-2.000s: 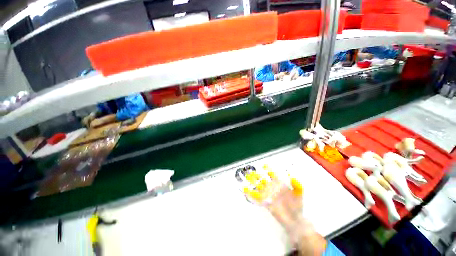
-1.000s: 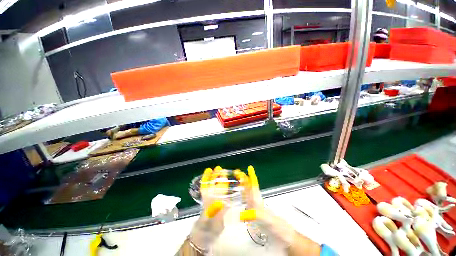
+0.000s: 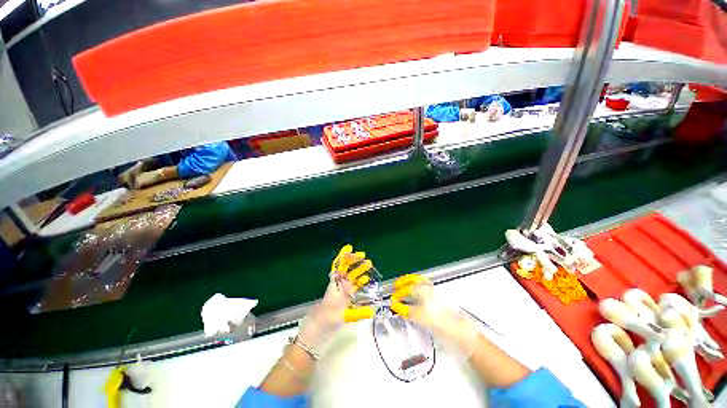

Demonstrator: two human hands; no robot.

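My left hand [image 3: 339,299] and my right hand [image 3: 422,307] meet at the middle of the view over the bench edge. Both wear whitish thin gloves with yellow-orange finger cots. Between the fingertips they hold a shiny, clear-wrapped small part [image 3: 373,293], its details too small to tell. A thin dark wire loop [image 3: 376,344] hangs below it, with a small dark reddish piece near its lower end. A round white shape, blurred, lies below my hands at the bottom edge.
A red tray [image 3: 638,247] at right holds cream-white housings [image 3: 677,339] and loose orange finger cots [image 3: 564,285]. A crumpled wipe [image 3: 225,312] is by the green belt [image 3: 279,247]. A yellow-handled tool [image 3: 116,387] lies left. A metal post [image 3: 570,119] rises right. Co-workers' blue sleeves show across.
The view has tilted down. My hands have come closer together around the wrapped part, and the dark wire loop now hangs clearly below. Two seconds ago only one hand showed, low over the bench.
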